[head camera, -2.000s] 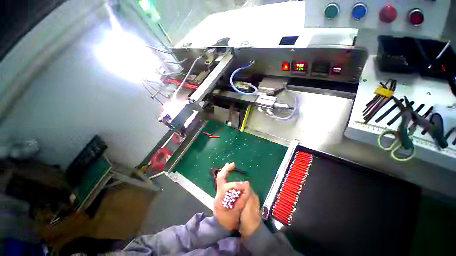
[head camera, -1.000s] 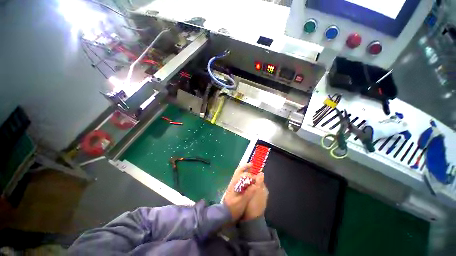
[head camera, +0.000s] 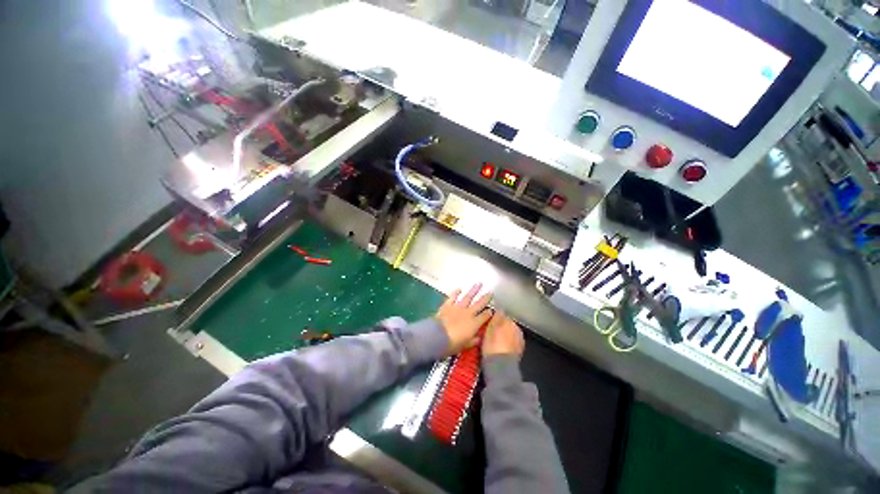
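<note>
The row of red wire leads (head camera: 453, 397) lies along the left side of the black tray (head camera: 579, 396), beside a narrow silver strip (head camera: 422, 397). My left hand (head camera: 463, 318) is palm down at the far end of the row, fingers pointing away. My right hand (head camera: 504, 336) is bent close beside it, fingertips at the row's far end. A little red shows between the hands. What either hand grips is hidden. The nippers (head camera: 314, 337) show only partly on the green mat (head camera: 280, 299), behind my left sleeve.
Two loose red pieces (head camera: 309, 256) and pale specks lie on the mat. The machine front (head camera: 502, 212) stands beyond it. A tool rack (head camera: 695, 314) with scissors (head camera: 618, 323) is at right, below the control panel (head camera: 709, 68). Red coils (head camera: 133, 277) are at left.
My hands have moved from near the row's near side to its far end, and my left hand has turned palm down. The bunch in my left fist no longer shows. The view has shifted.
</note>
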